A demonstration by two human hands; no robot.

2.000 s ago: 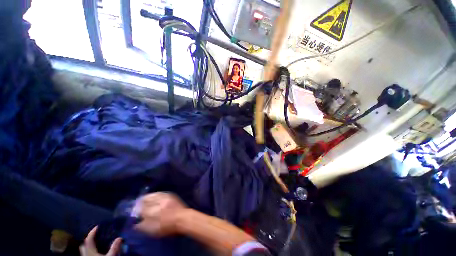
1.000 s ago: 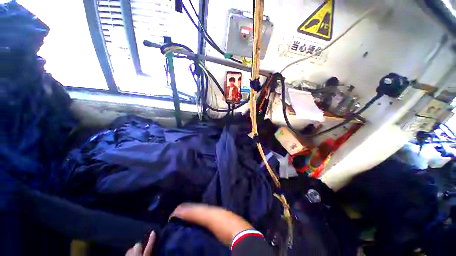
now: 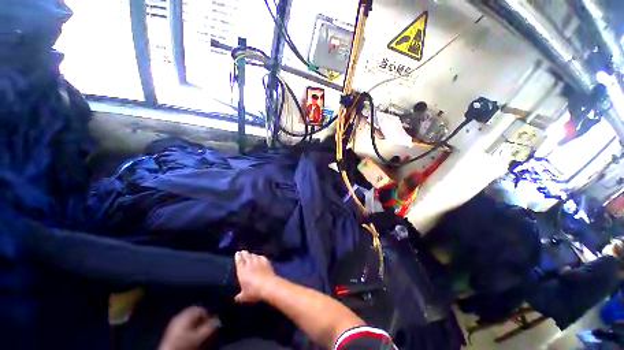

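A long dark padded arm or narrow cloth-covered bar (image 3: 137,260) runs from the left towards the middle. My right hand (image 3: 253,276) is closed over its right end, with dark cloth under the fingers. My left hand (image 3: 191,329) is low at the bottom edge, below the bar, blurred and partly cut off; its grip cannot be told. Crumpled navy garments (image 3: 226,195) lie in a heap behind the bar. A black tool with a red part (image 3: 345,290), perhaps snips, lies to the right of my right forearm.
A tan cord (image 3: 347,137) hangs behind the work. A tan block (image 3: 122,305) sits under the bar. A pale box (image 3: 375,173) and red item (image 3: 412,186) lie near the wall. Dark garments (image 3: 479,253) are piled at right. A phone or picture card (image 3: 314,106) stands on the rail.
My right hand has moved up and now lies on the bar's end. My left hand shows more than a second ago. The view has shifted, showing more of the room at right and the black-red tool.
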